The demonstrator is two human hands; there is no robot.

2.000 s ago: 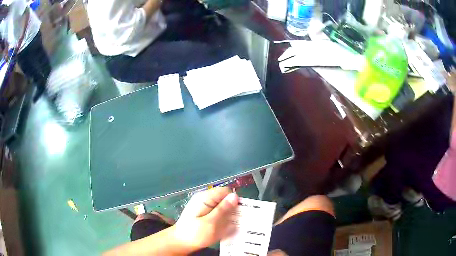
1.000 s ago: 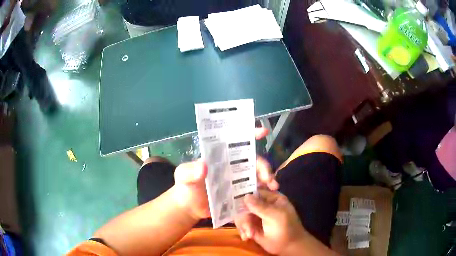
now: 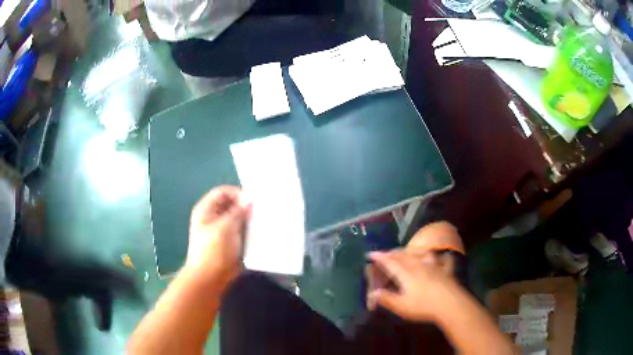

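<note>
My left hand holds a folded leaflet by its left edge, upright above the near part of the green table. Its blank white side faces me. My right hand is away from it, lower right over my lap, fingers apart and slightly blurred, holding nothing visible. A narrow white pile of folded leaflets and a wider stack of unfolded sheets lie side by side at the table's far edge.
A red-brown desk at the right bears papers and a green bottle. An open brown carton with printed white strips is on the floor at lower right. A seated person is behind the table. Another person's shoes show at right.
The leaflet's printed side was facing me and now a blank side shows. Both hands were on it; my right hand has let go and moved right. My left hand has moved left and up.
</note>
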